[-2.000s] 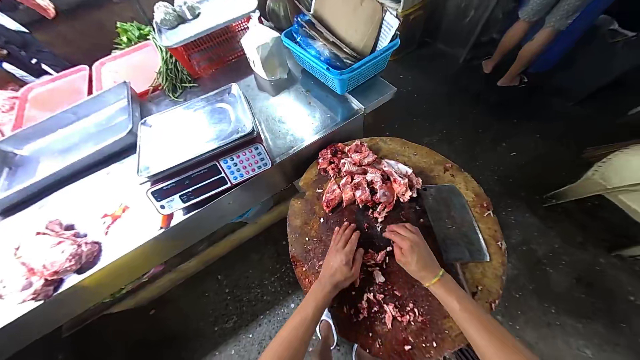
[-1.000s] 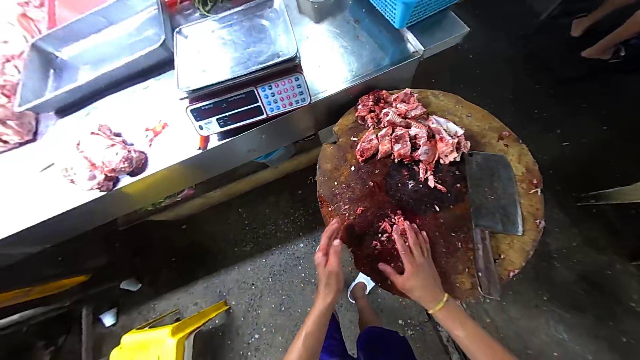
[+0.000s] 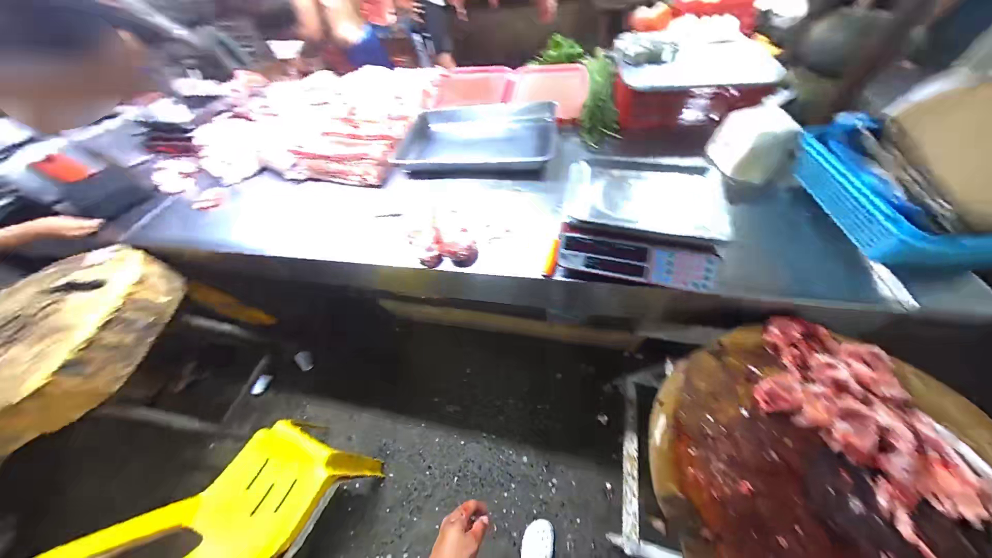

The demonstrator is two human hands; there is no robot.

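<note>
One of my hands (image 3: 460, 530), which looks like the left, shows at the bottom middle, over the floor, with fingers loosely curled; whether it holds anything is unclear. My other hand is out of the frame. To the right, chopped raw meat (image 3: 864, 411) lies heaped on a round wooden chopping block (image 3: 697, 465), its surface stained dark red. On the steel counter (image 3: 496, 267) ahead sit a digital scale (image 3: 651, 209) with a bare metal pan, a small piece of meat (image 3: 443, 249) and a metal tray (image 3: 477, 138).
A yellow plastic stool (image 3: 267, 488) stands at lower left, below another round wooden block (image 3: 85, 333). Slabs of meat (image 3: 341, 132) cover the counter's back left. A blue plastic basket (image 3: 845, 201) sits at the right. A person's hand (image 3: 66, 226) reaches in at the left edge.
The view has swung far to the left. Both my hands were on the chopping block two seconds ago; now the visible one is off it, over the floor. The cleaver has left the view.
</note>
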